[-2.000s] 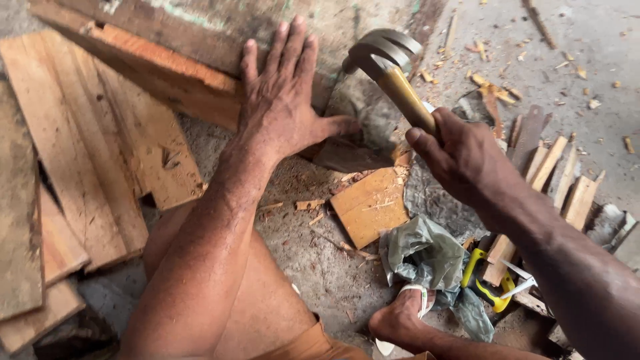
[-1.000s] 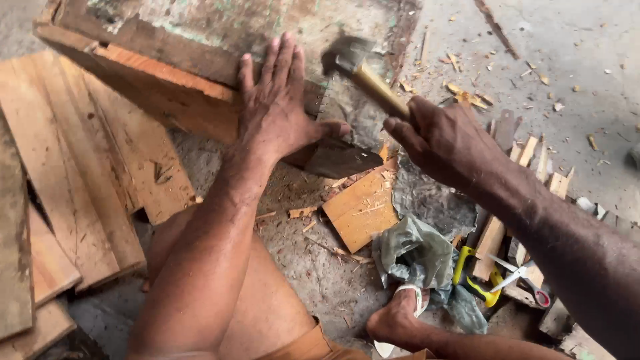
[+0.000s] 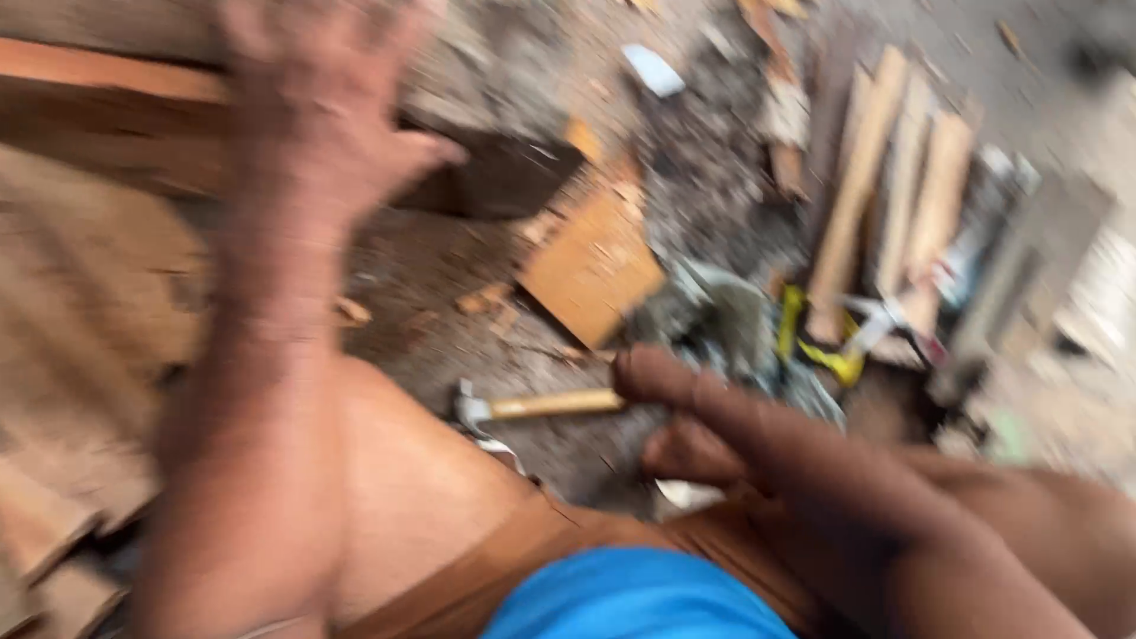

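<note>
The frame of now is blurred. My left hand (image 3: 328,98) lies with fingers spread on the wooden piece (image 3: 106,106) at the upper left, its thumb pointing right over a dark block (image 3: 506,173). A claw hammer (image 3: 555,405) is low over or on the floor between my legs, its metal head to the left. My right hand (image 3: 661,382) is at the end of the wooden handle; whether its fingers still grip it is hard to see. A square piece of orange-brown wood (image 3: 593,266) lies above the hammer.
Wooden boards (image 3: 89,328) are stacked at the left. Wood strips (image 3: 861,186) lie at the right, near yellow-handled scissors or a similar tool (image 3: 830,355). A crumpled plastic bag (image 3: 719,311) sits beside the square piece. Chips and shavings litter the floor.
My right hand and the hammer have come down from above the wooden piece to low between my legs. My left hand has stayed on the wood. The view has tilted down and is blurred.
</note>
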